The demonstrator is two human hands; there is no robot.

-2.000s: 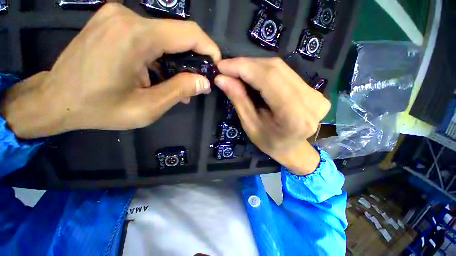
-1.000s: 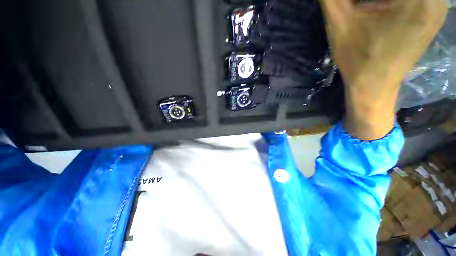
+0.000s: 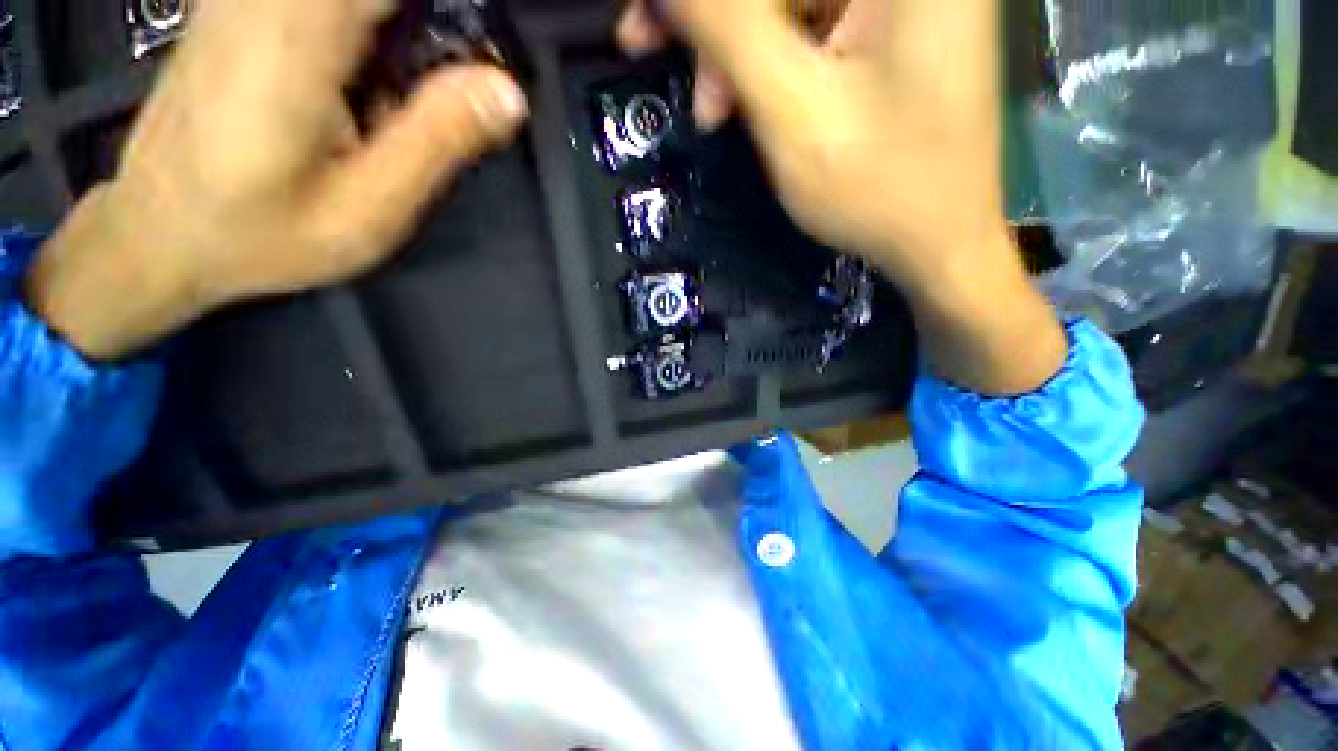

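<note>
Several black watch cases (image 3: 663, 301) lie in a column in a pocket of the black compartment tray (image 3: 594, 294), with dark straps (image 3: 770, 349) to their right. My left hand (image 3: 272, 176) is at the upper left, thumb pointing right. A dark shiny piece (image 3: 458, 21), seemingly a watch case, shows between its thumb and fingers; the top edge cuts off the fingertips. My right hand (image 3: 866, 132) is over the upper right of the tray, fingers bent near the top case. It is blurred and partly cut off, so any small thing in it is hidden.
Another watch case (image 3: 159, 12) is at the top left. Crumpled clear plastic bags (image 3: 1159, 191) lie right of the tray. Brown cartons (image 3: 1218, 587) are at the lower right. The tray's near edge is close against the wearer's blue coat (image 3: 1013, 558).
The lone watch case from the near middle pocket is gone from there. My left hand is back in view. My right hand has come back left from the upper right.
</note>
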